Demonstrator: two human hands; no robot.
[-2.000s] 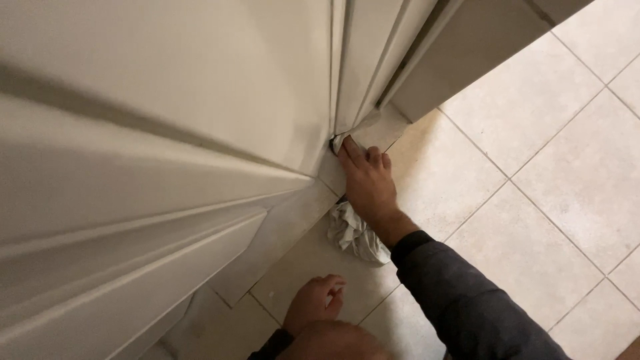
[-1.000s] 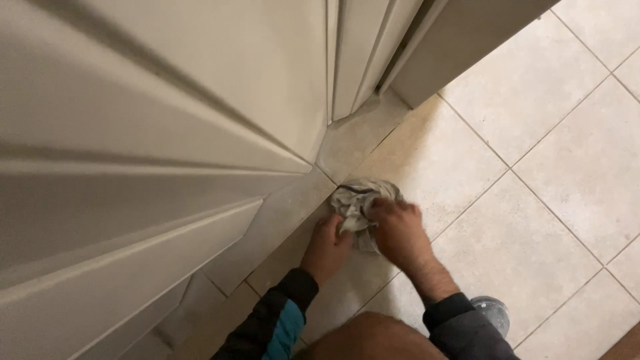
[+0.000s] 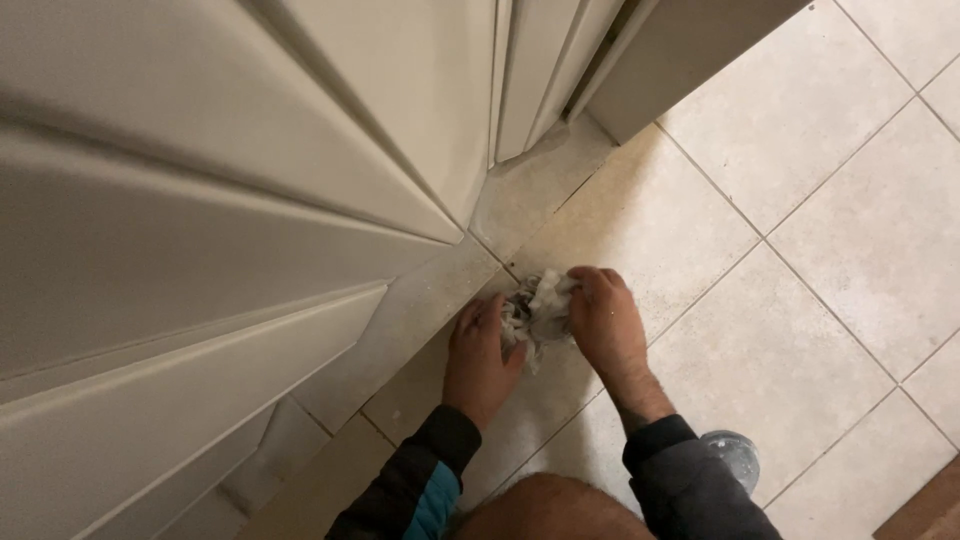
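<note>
A crumpled, dirty whitish cloth (image 3: 546, 307) lies low over the tiled floor, between my two hands. My right hand (image 3: 606, 315) pinches the cloth's right side between thumb and fingers. On its left side, my left hand (image 3: 484, 352) has curled fingers and a thumb against the folds; how firmly it grips is hard to tell. Both hands are just outside the corner of the white panelled door (image 3: 360, 187), on the floor tiles (image 3: 705, 352).
A stone-like threshold strip (image 3: 427, 307) runs under the door. Beyond it stand a white door frame (image 3: 540, 67) and a beige wall end (image 3: 675, 60). A grey round container (image 3: 735, 459) is beside my right sleeve. Something brown (image 3: 926, 502) is at the lower right.
Two seconds ago my right hand was at the foot of the door frame and the cloth lay below it. My left hand has moved up to the cloth, and my right hand has come back to it.
</note>
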